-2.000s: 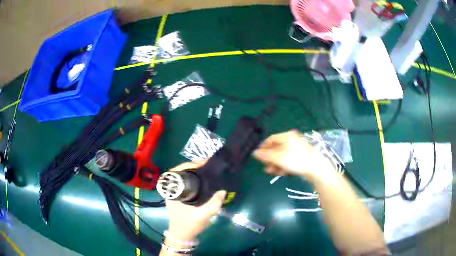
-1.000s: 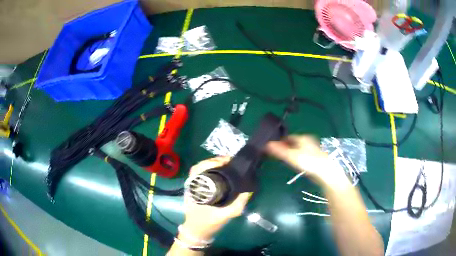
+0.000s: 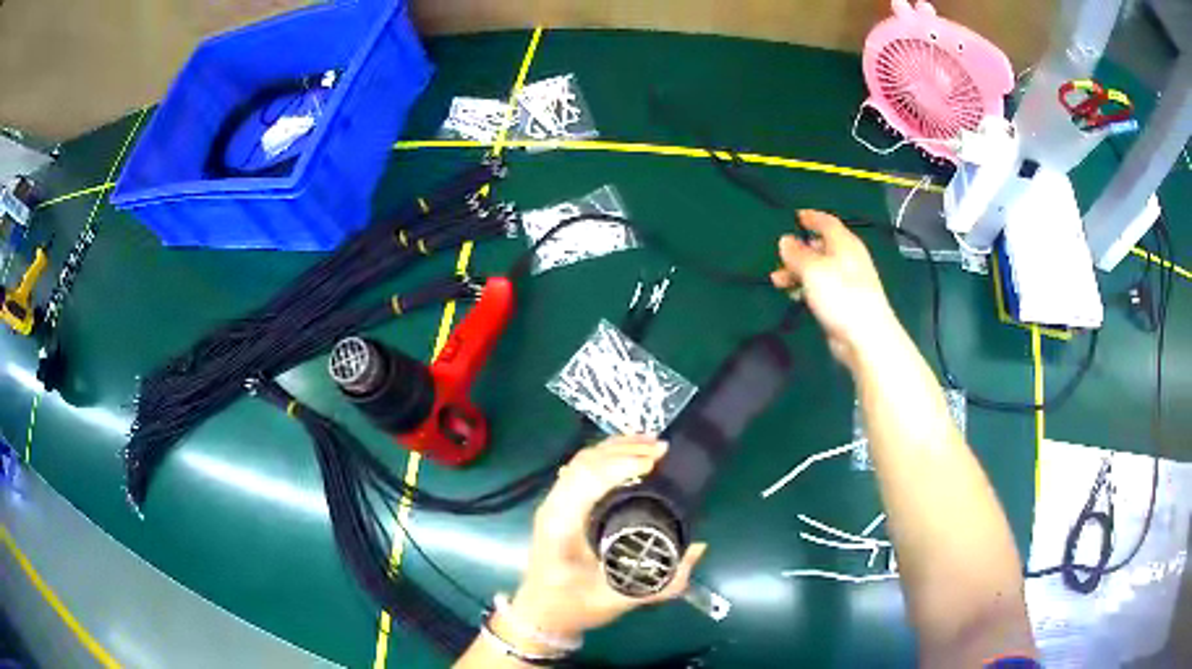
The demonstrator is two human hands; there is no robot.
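My left hand [image 3: 595,529] is closed around the nozzle end of the black heat gun [image 3: 726,418], whose slotted nozzle points toward the front edge. The gun's handle slants up to the right. My right hand [image 3: 826,268] is beyond the handle end, with thumb and fingers close together at the black power cord [image 3: 745,277]; whether they pinch the cord cannot be told. The red heat gun [image 3: 464,379] lies left of my left hand. A clear bag of white sleeves [image 3: 617,379] lies just behind the black gun.
Black cable bundles [image 3: 281,294] and a blue bin [image 3: 281,131] are at left. More sleeve bags [image 3: 582,229] lie behind. Loose white tubing [image 3: 837,536] is near my right forearm. A pink fan [image 3: 931,81], white paper stack [image 3: 1050,248] and printed sheet [image 3: 1124,523] are at right.
My right hand has moved from beside the handle back to the cord beyond its end. The black gun in my left hand sits lower and further right in the view. The view has shifted.
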